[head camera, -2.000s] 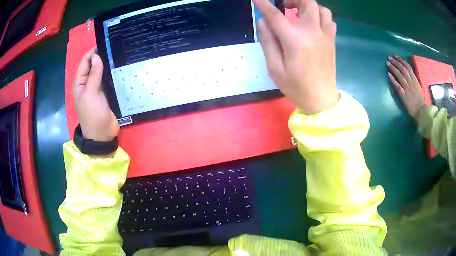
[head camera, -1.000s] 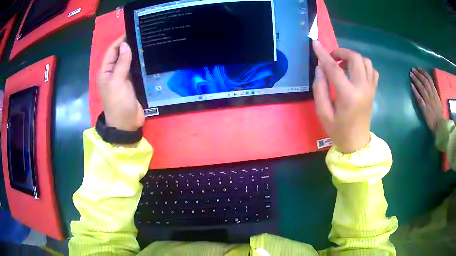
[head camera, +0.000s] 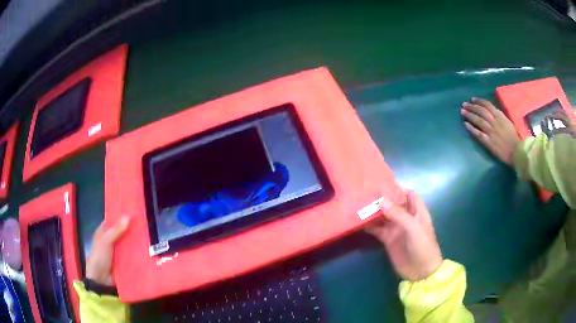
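The tablet (head camera: 237, 173) lies on a red foam pad (head camera: 341, 151), its screen lit with a dark window over a blue swirl desktop. My left hand (head camera: 103, 253) grips the pad's lower left edge, thumb on top. My right hand (head camera: 407, 234) grips the pad's lower right corner by its white label (head camera: 371, 208), fingers partly hidden beneath. The pad is tilted and covers the upper part of the black keyboard (head camera: 271, 305) nearest me.
Red pads with dark tablets lie at the left, one upper left (head camera: 107, 94) and one lower left (head camera: 69, 221). At the right, another person's hand (head camera: 492, 129) rests on the green surface (head camera: 417, 126) beside a red pad (head camera: 530, 94) with a device.
Both hands have moved from the tablet's sides to the foam pad. The pad and tablet are turned and sit farther from the keyboard's lower part, now overlapping its top. The camera view has also shifted.
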